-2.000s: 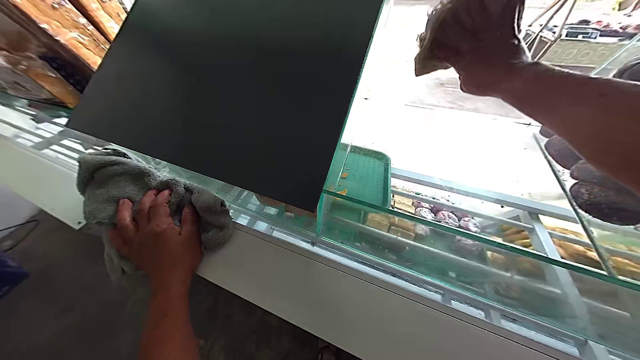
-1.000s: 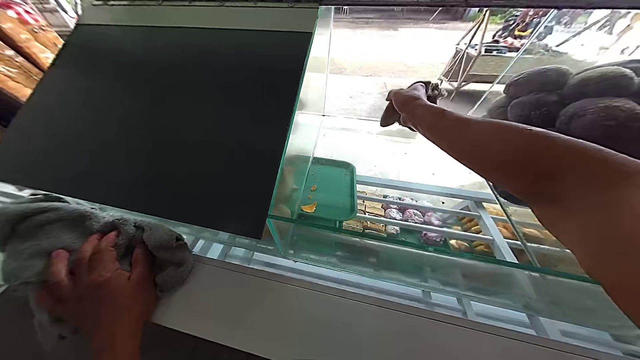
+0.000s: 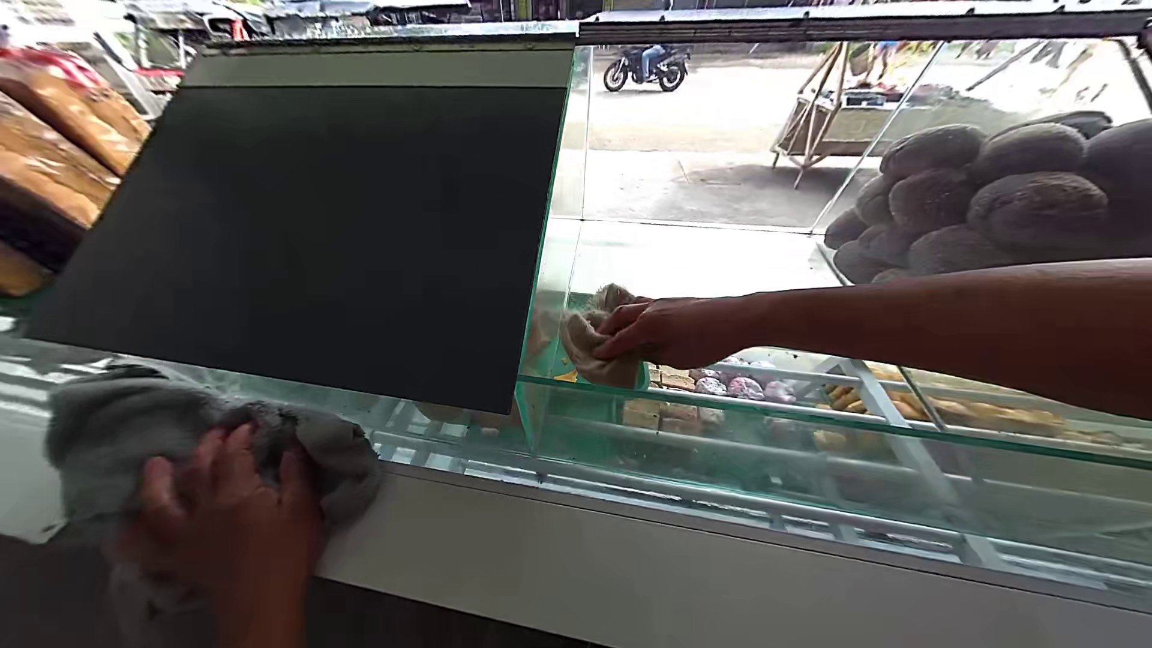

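My left hand [image 3: 229,522] rests on a bunched grey cloth [image 3: 117,432] at the lower left, on the ledge of a glass display case; its fingers press into the folds. In my right hand [image 3: 652,331] is a beige cloth [image 3: 607,364], held inside the glass compartment to the right of a dark panel [image 3: 315,234]. That cloth hangs in front of a green plastic tray [image 3: 642,376], hiding most of it. Baked goods [image 3: 675,380] and wrapped round pieces [image 3: 745,388] show through the glass to the right of the tray.
A glass edge [image 3: 810,416] runs along the case front above a white ledge [image 3: 576,549]. Brown oval loaves or fruits [image 3: 1035,207] are piled at the right. Packaged bread [image 3: 54,153] stands at the far left. Beyond the glass are a street and a motorcycle [image 3: 646,69].
My right hand has come down from over the bright glass area to the green tray, the cloth still in it. My left hand stays on the grey cloth. The view has shifted.
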